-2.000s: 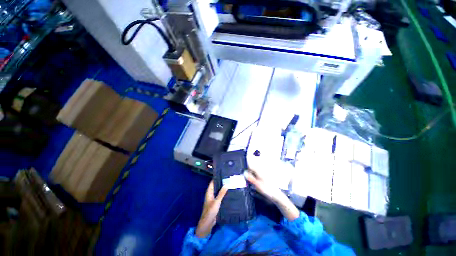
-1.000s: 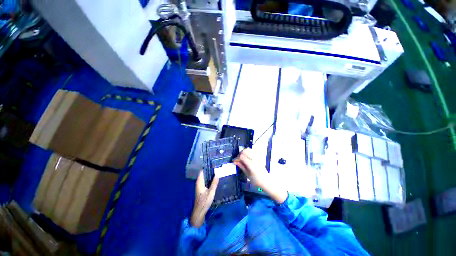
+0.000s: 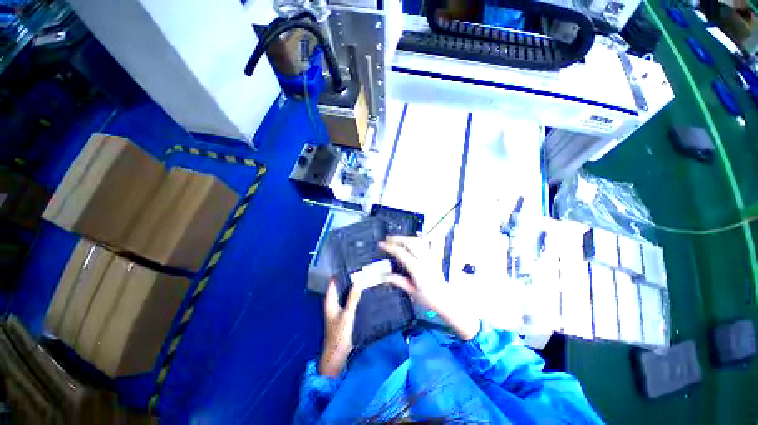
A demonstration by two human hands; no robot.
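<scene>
A flat black device housing (image 3: 382, 311) with a white label (image 3: 371, 274) across its middle is held in front of my body, over the front edge of the machine. My left hand (image 3: 338, 322) grips its left side, with the thumb by the label. My right hand (image 3: 420, 278) lies on its right side, fingers bent over the surface beside the label. Whether a small part is under the fingertips is hidden. A black fixture (image 3: 397, 221) shows partly behind the housing on the machine bed.
The white machine bed (image 3: 432, 166) lies ahead, with a metal head (image 3: 320, 170) at left and a gantry (image 3: 515, 83) across the back. Rows of white boxes (image 3: 611, 295) and a clear plastic bag (image 3: 598, 199) are right. Black housings (image 3: 669, 369) lie on the green bench. Brown cartons (image 3: 137, 203) stand left.
The housing has tilted slightly since a second ago. My right fingers have moved from its right edge farther over its surface. Earlier the black fixture showed more fully.
</scene>
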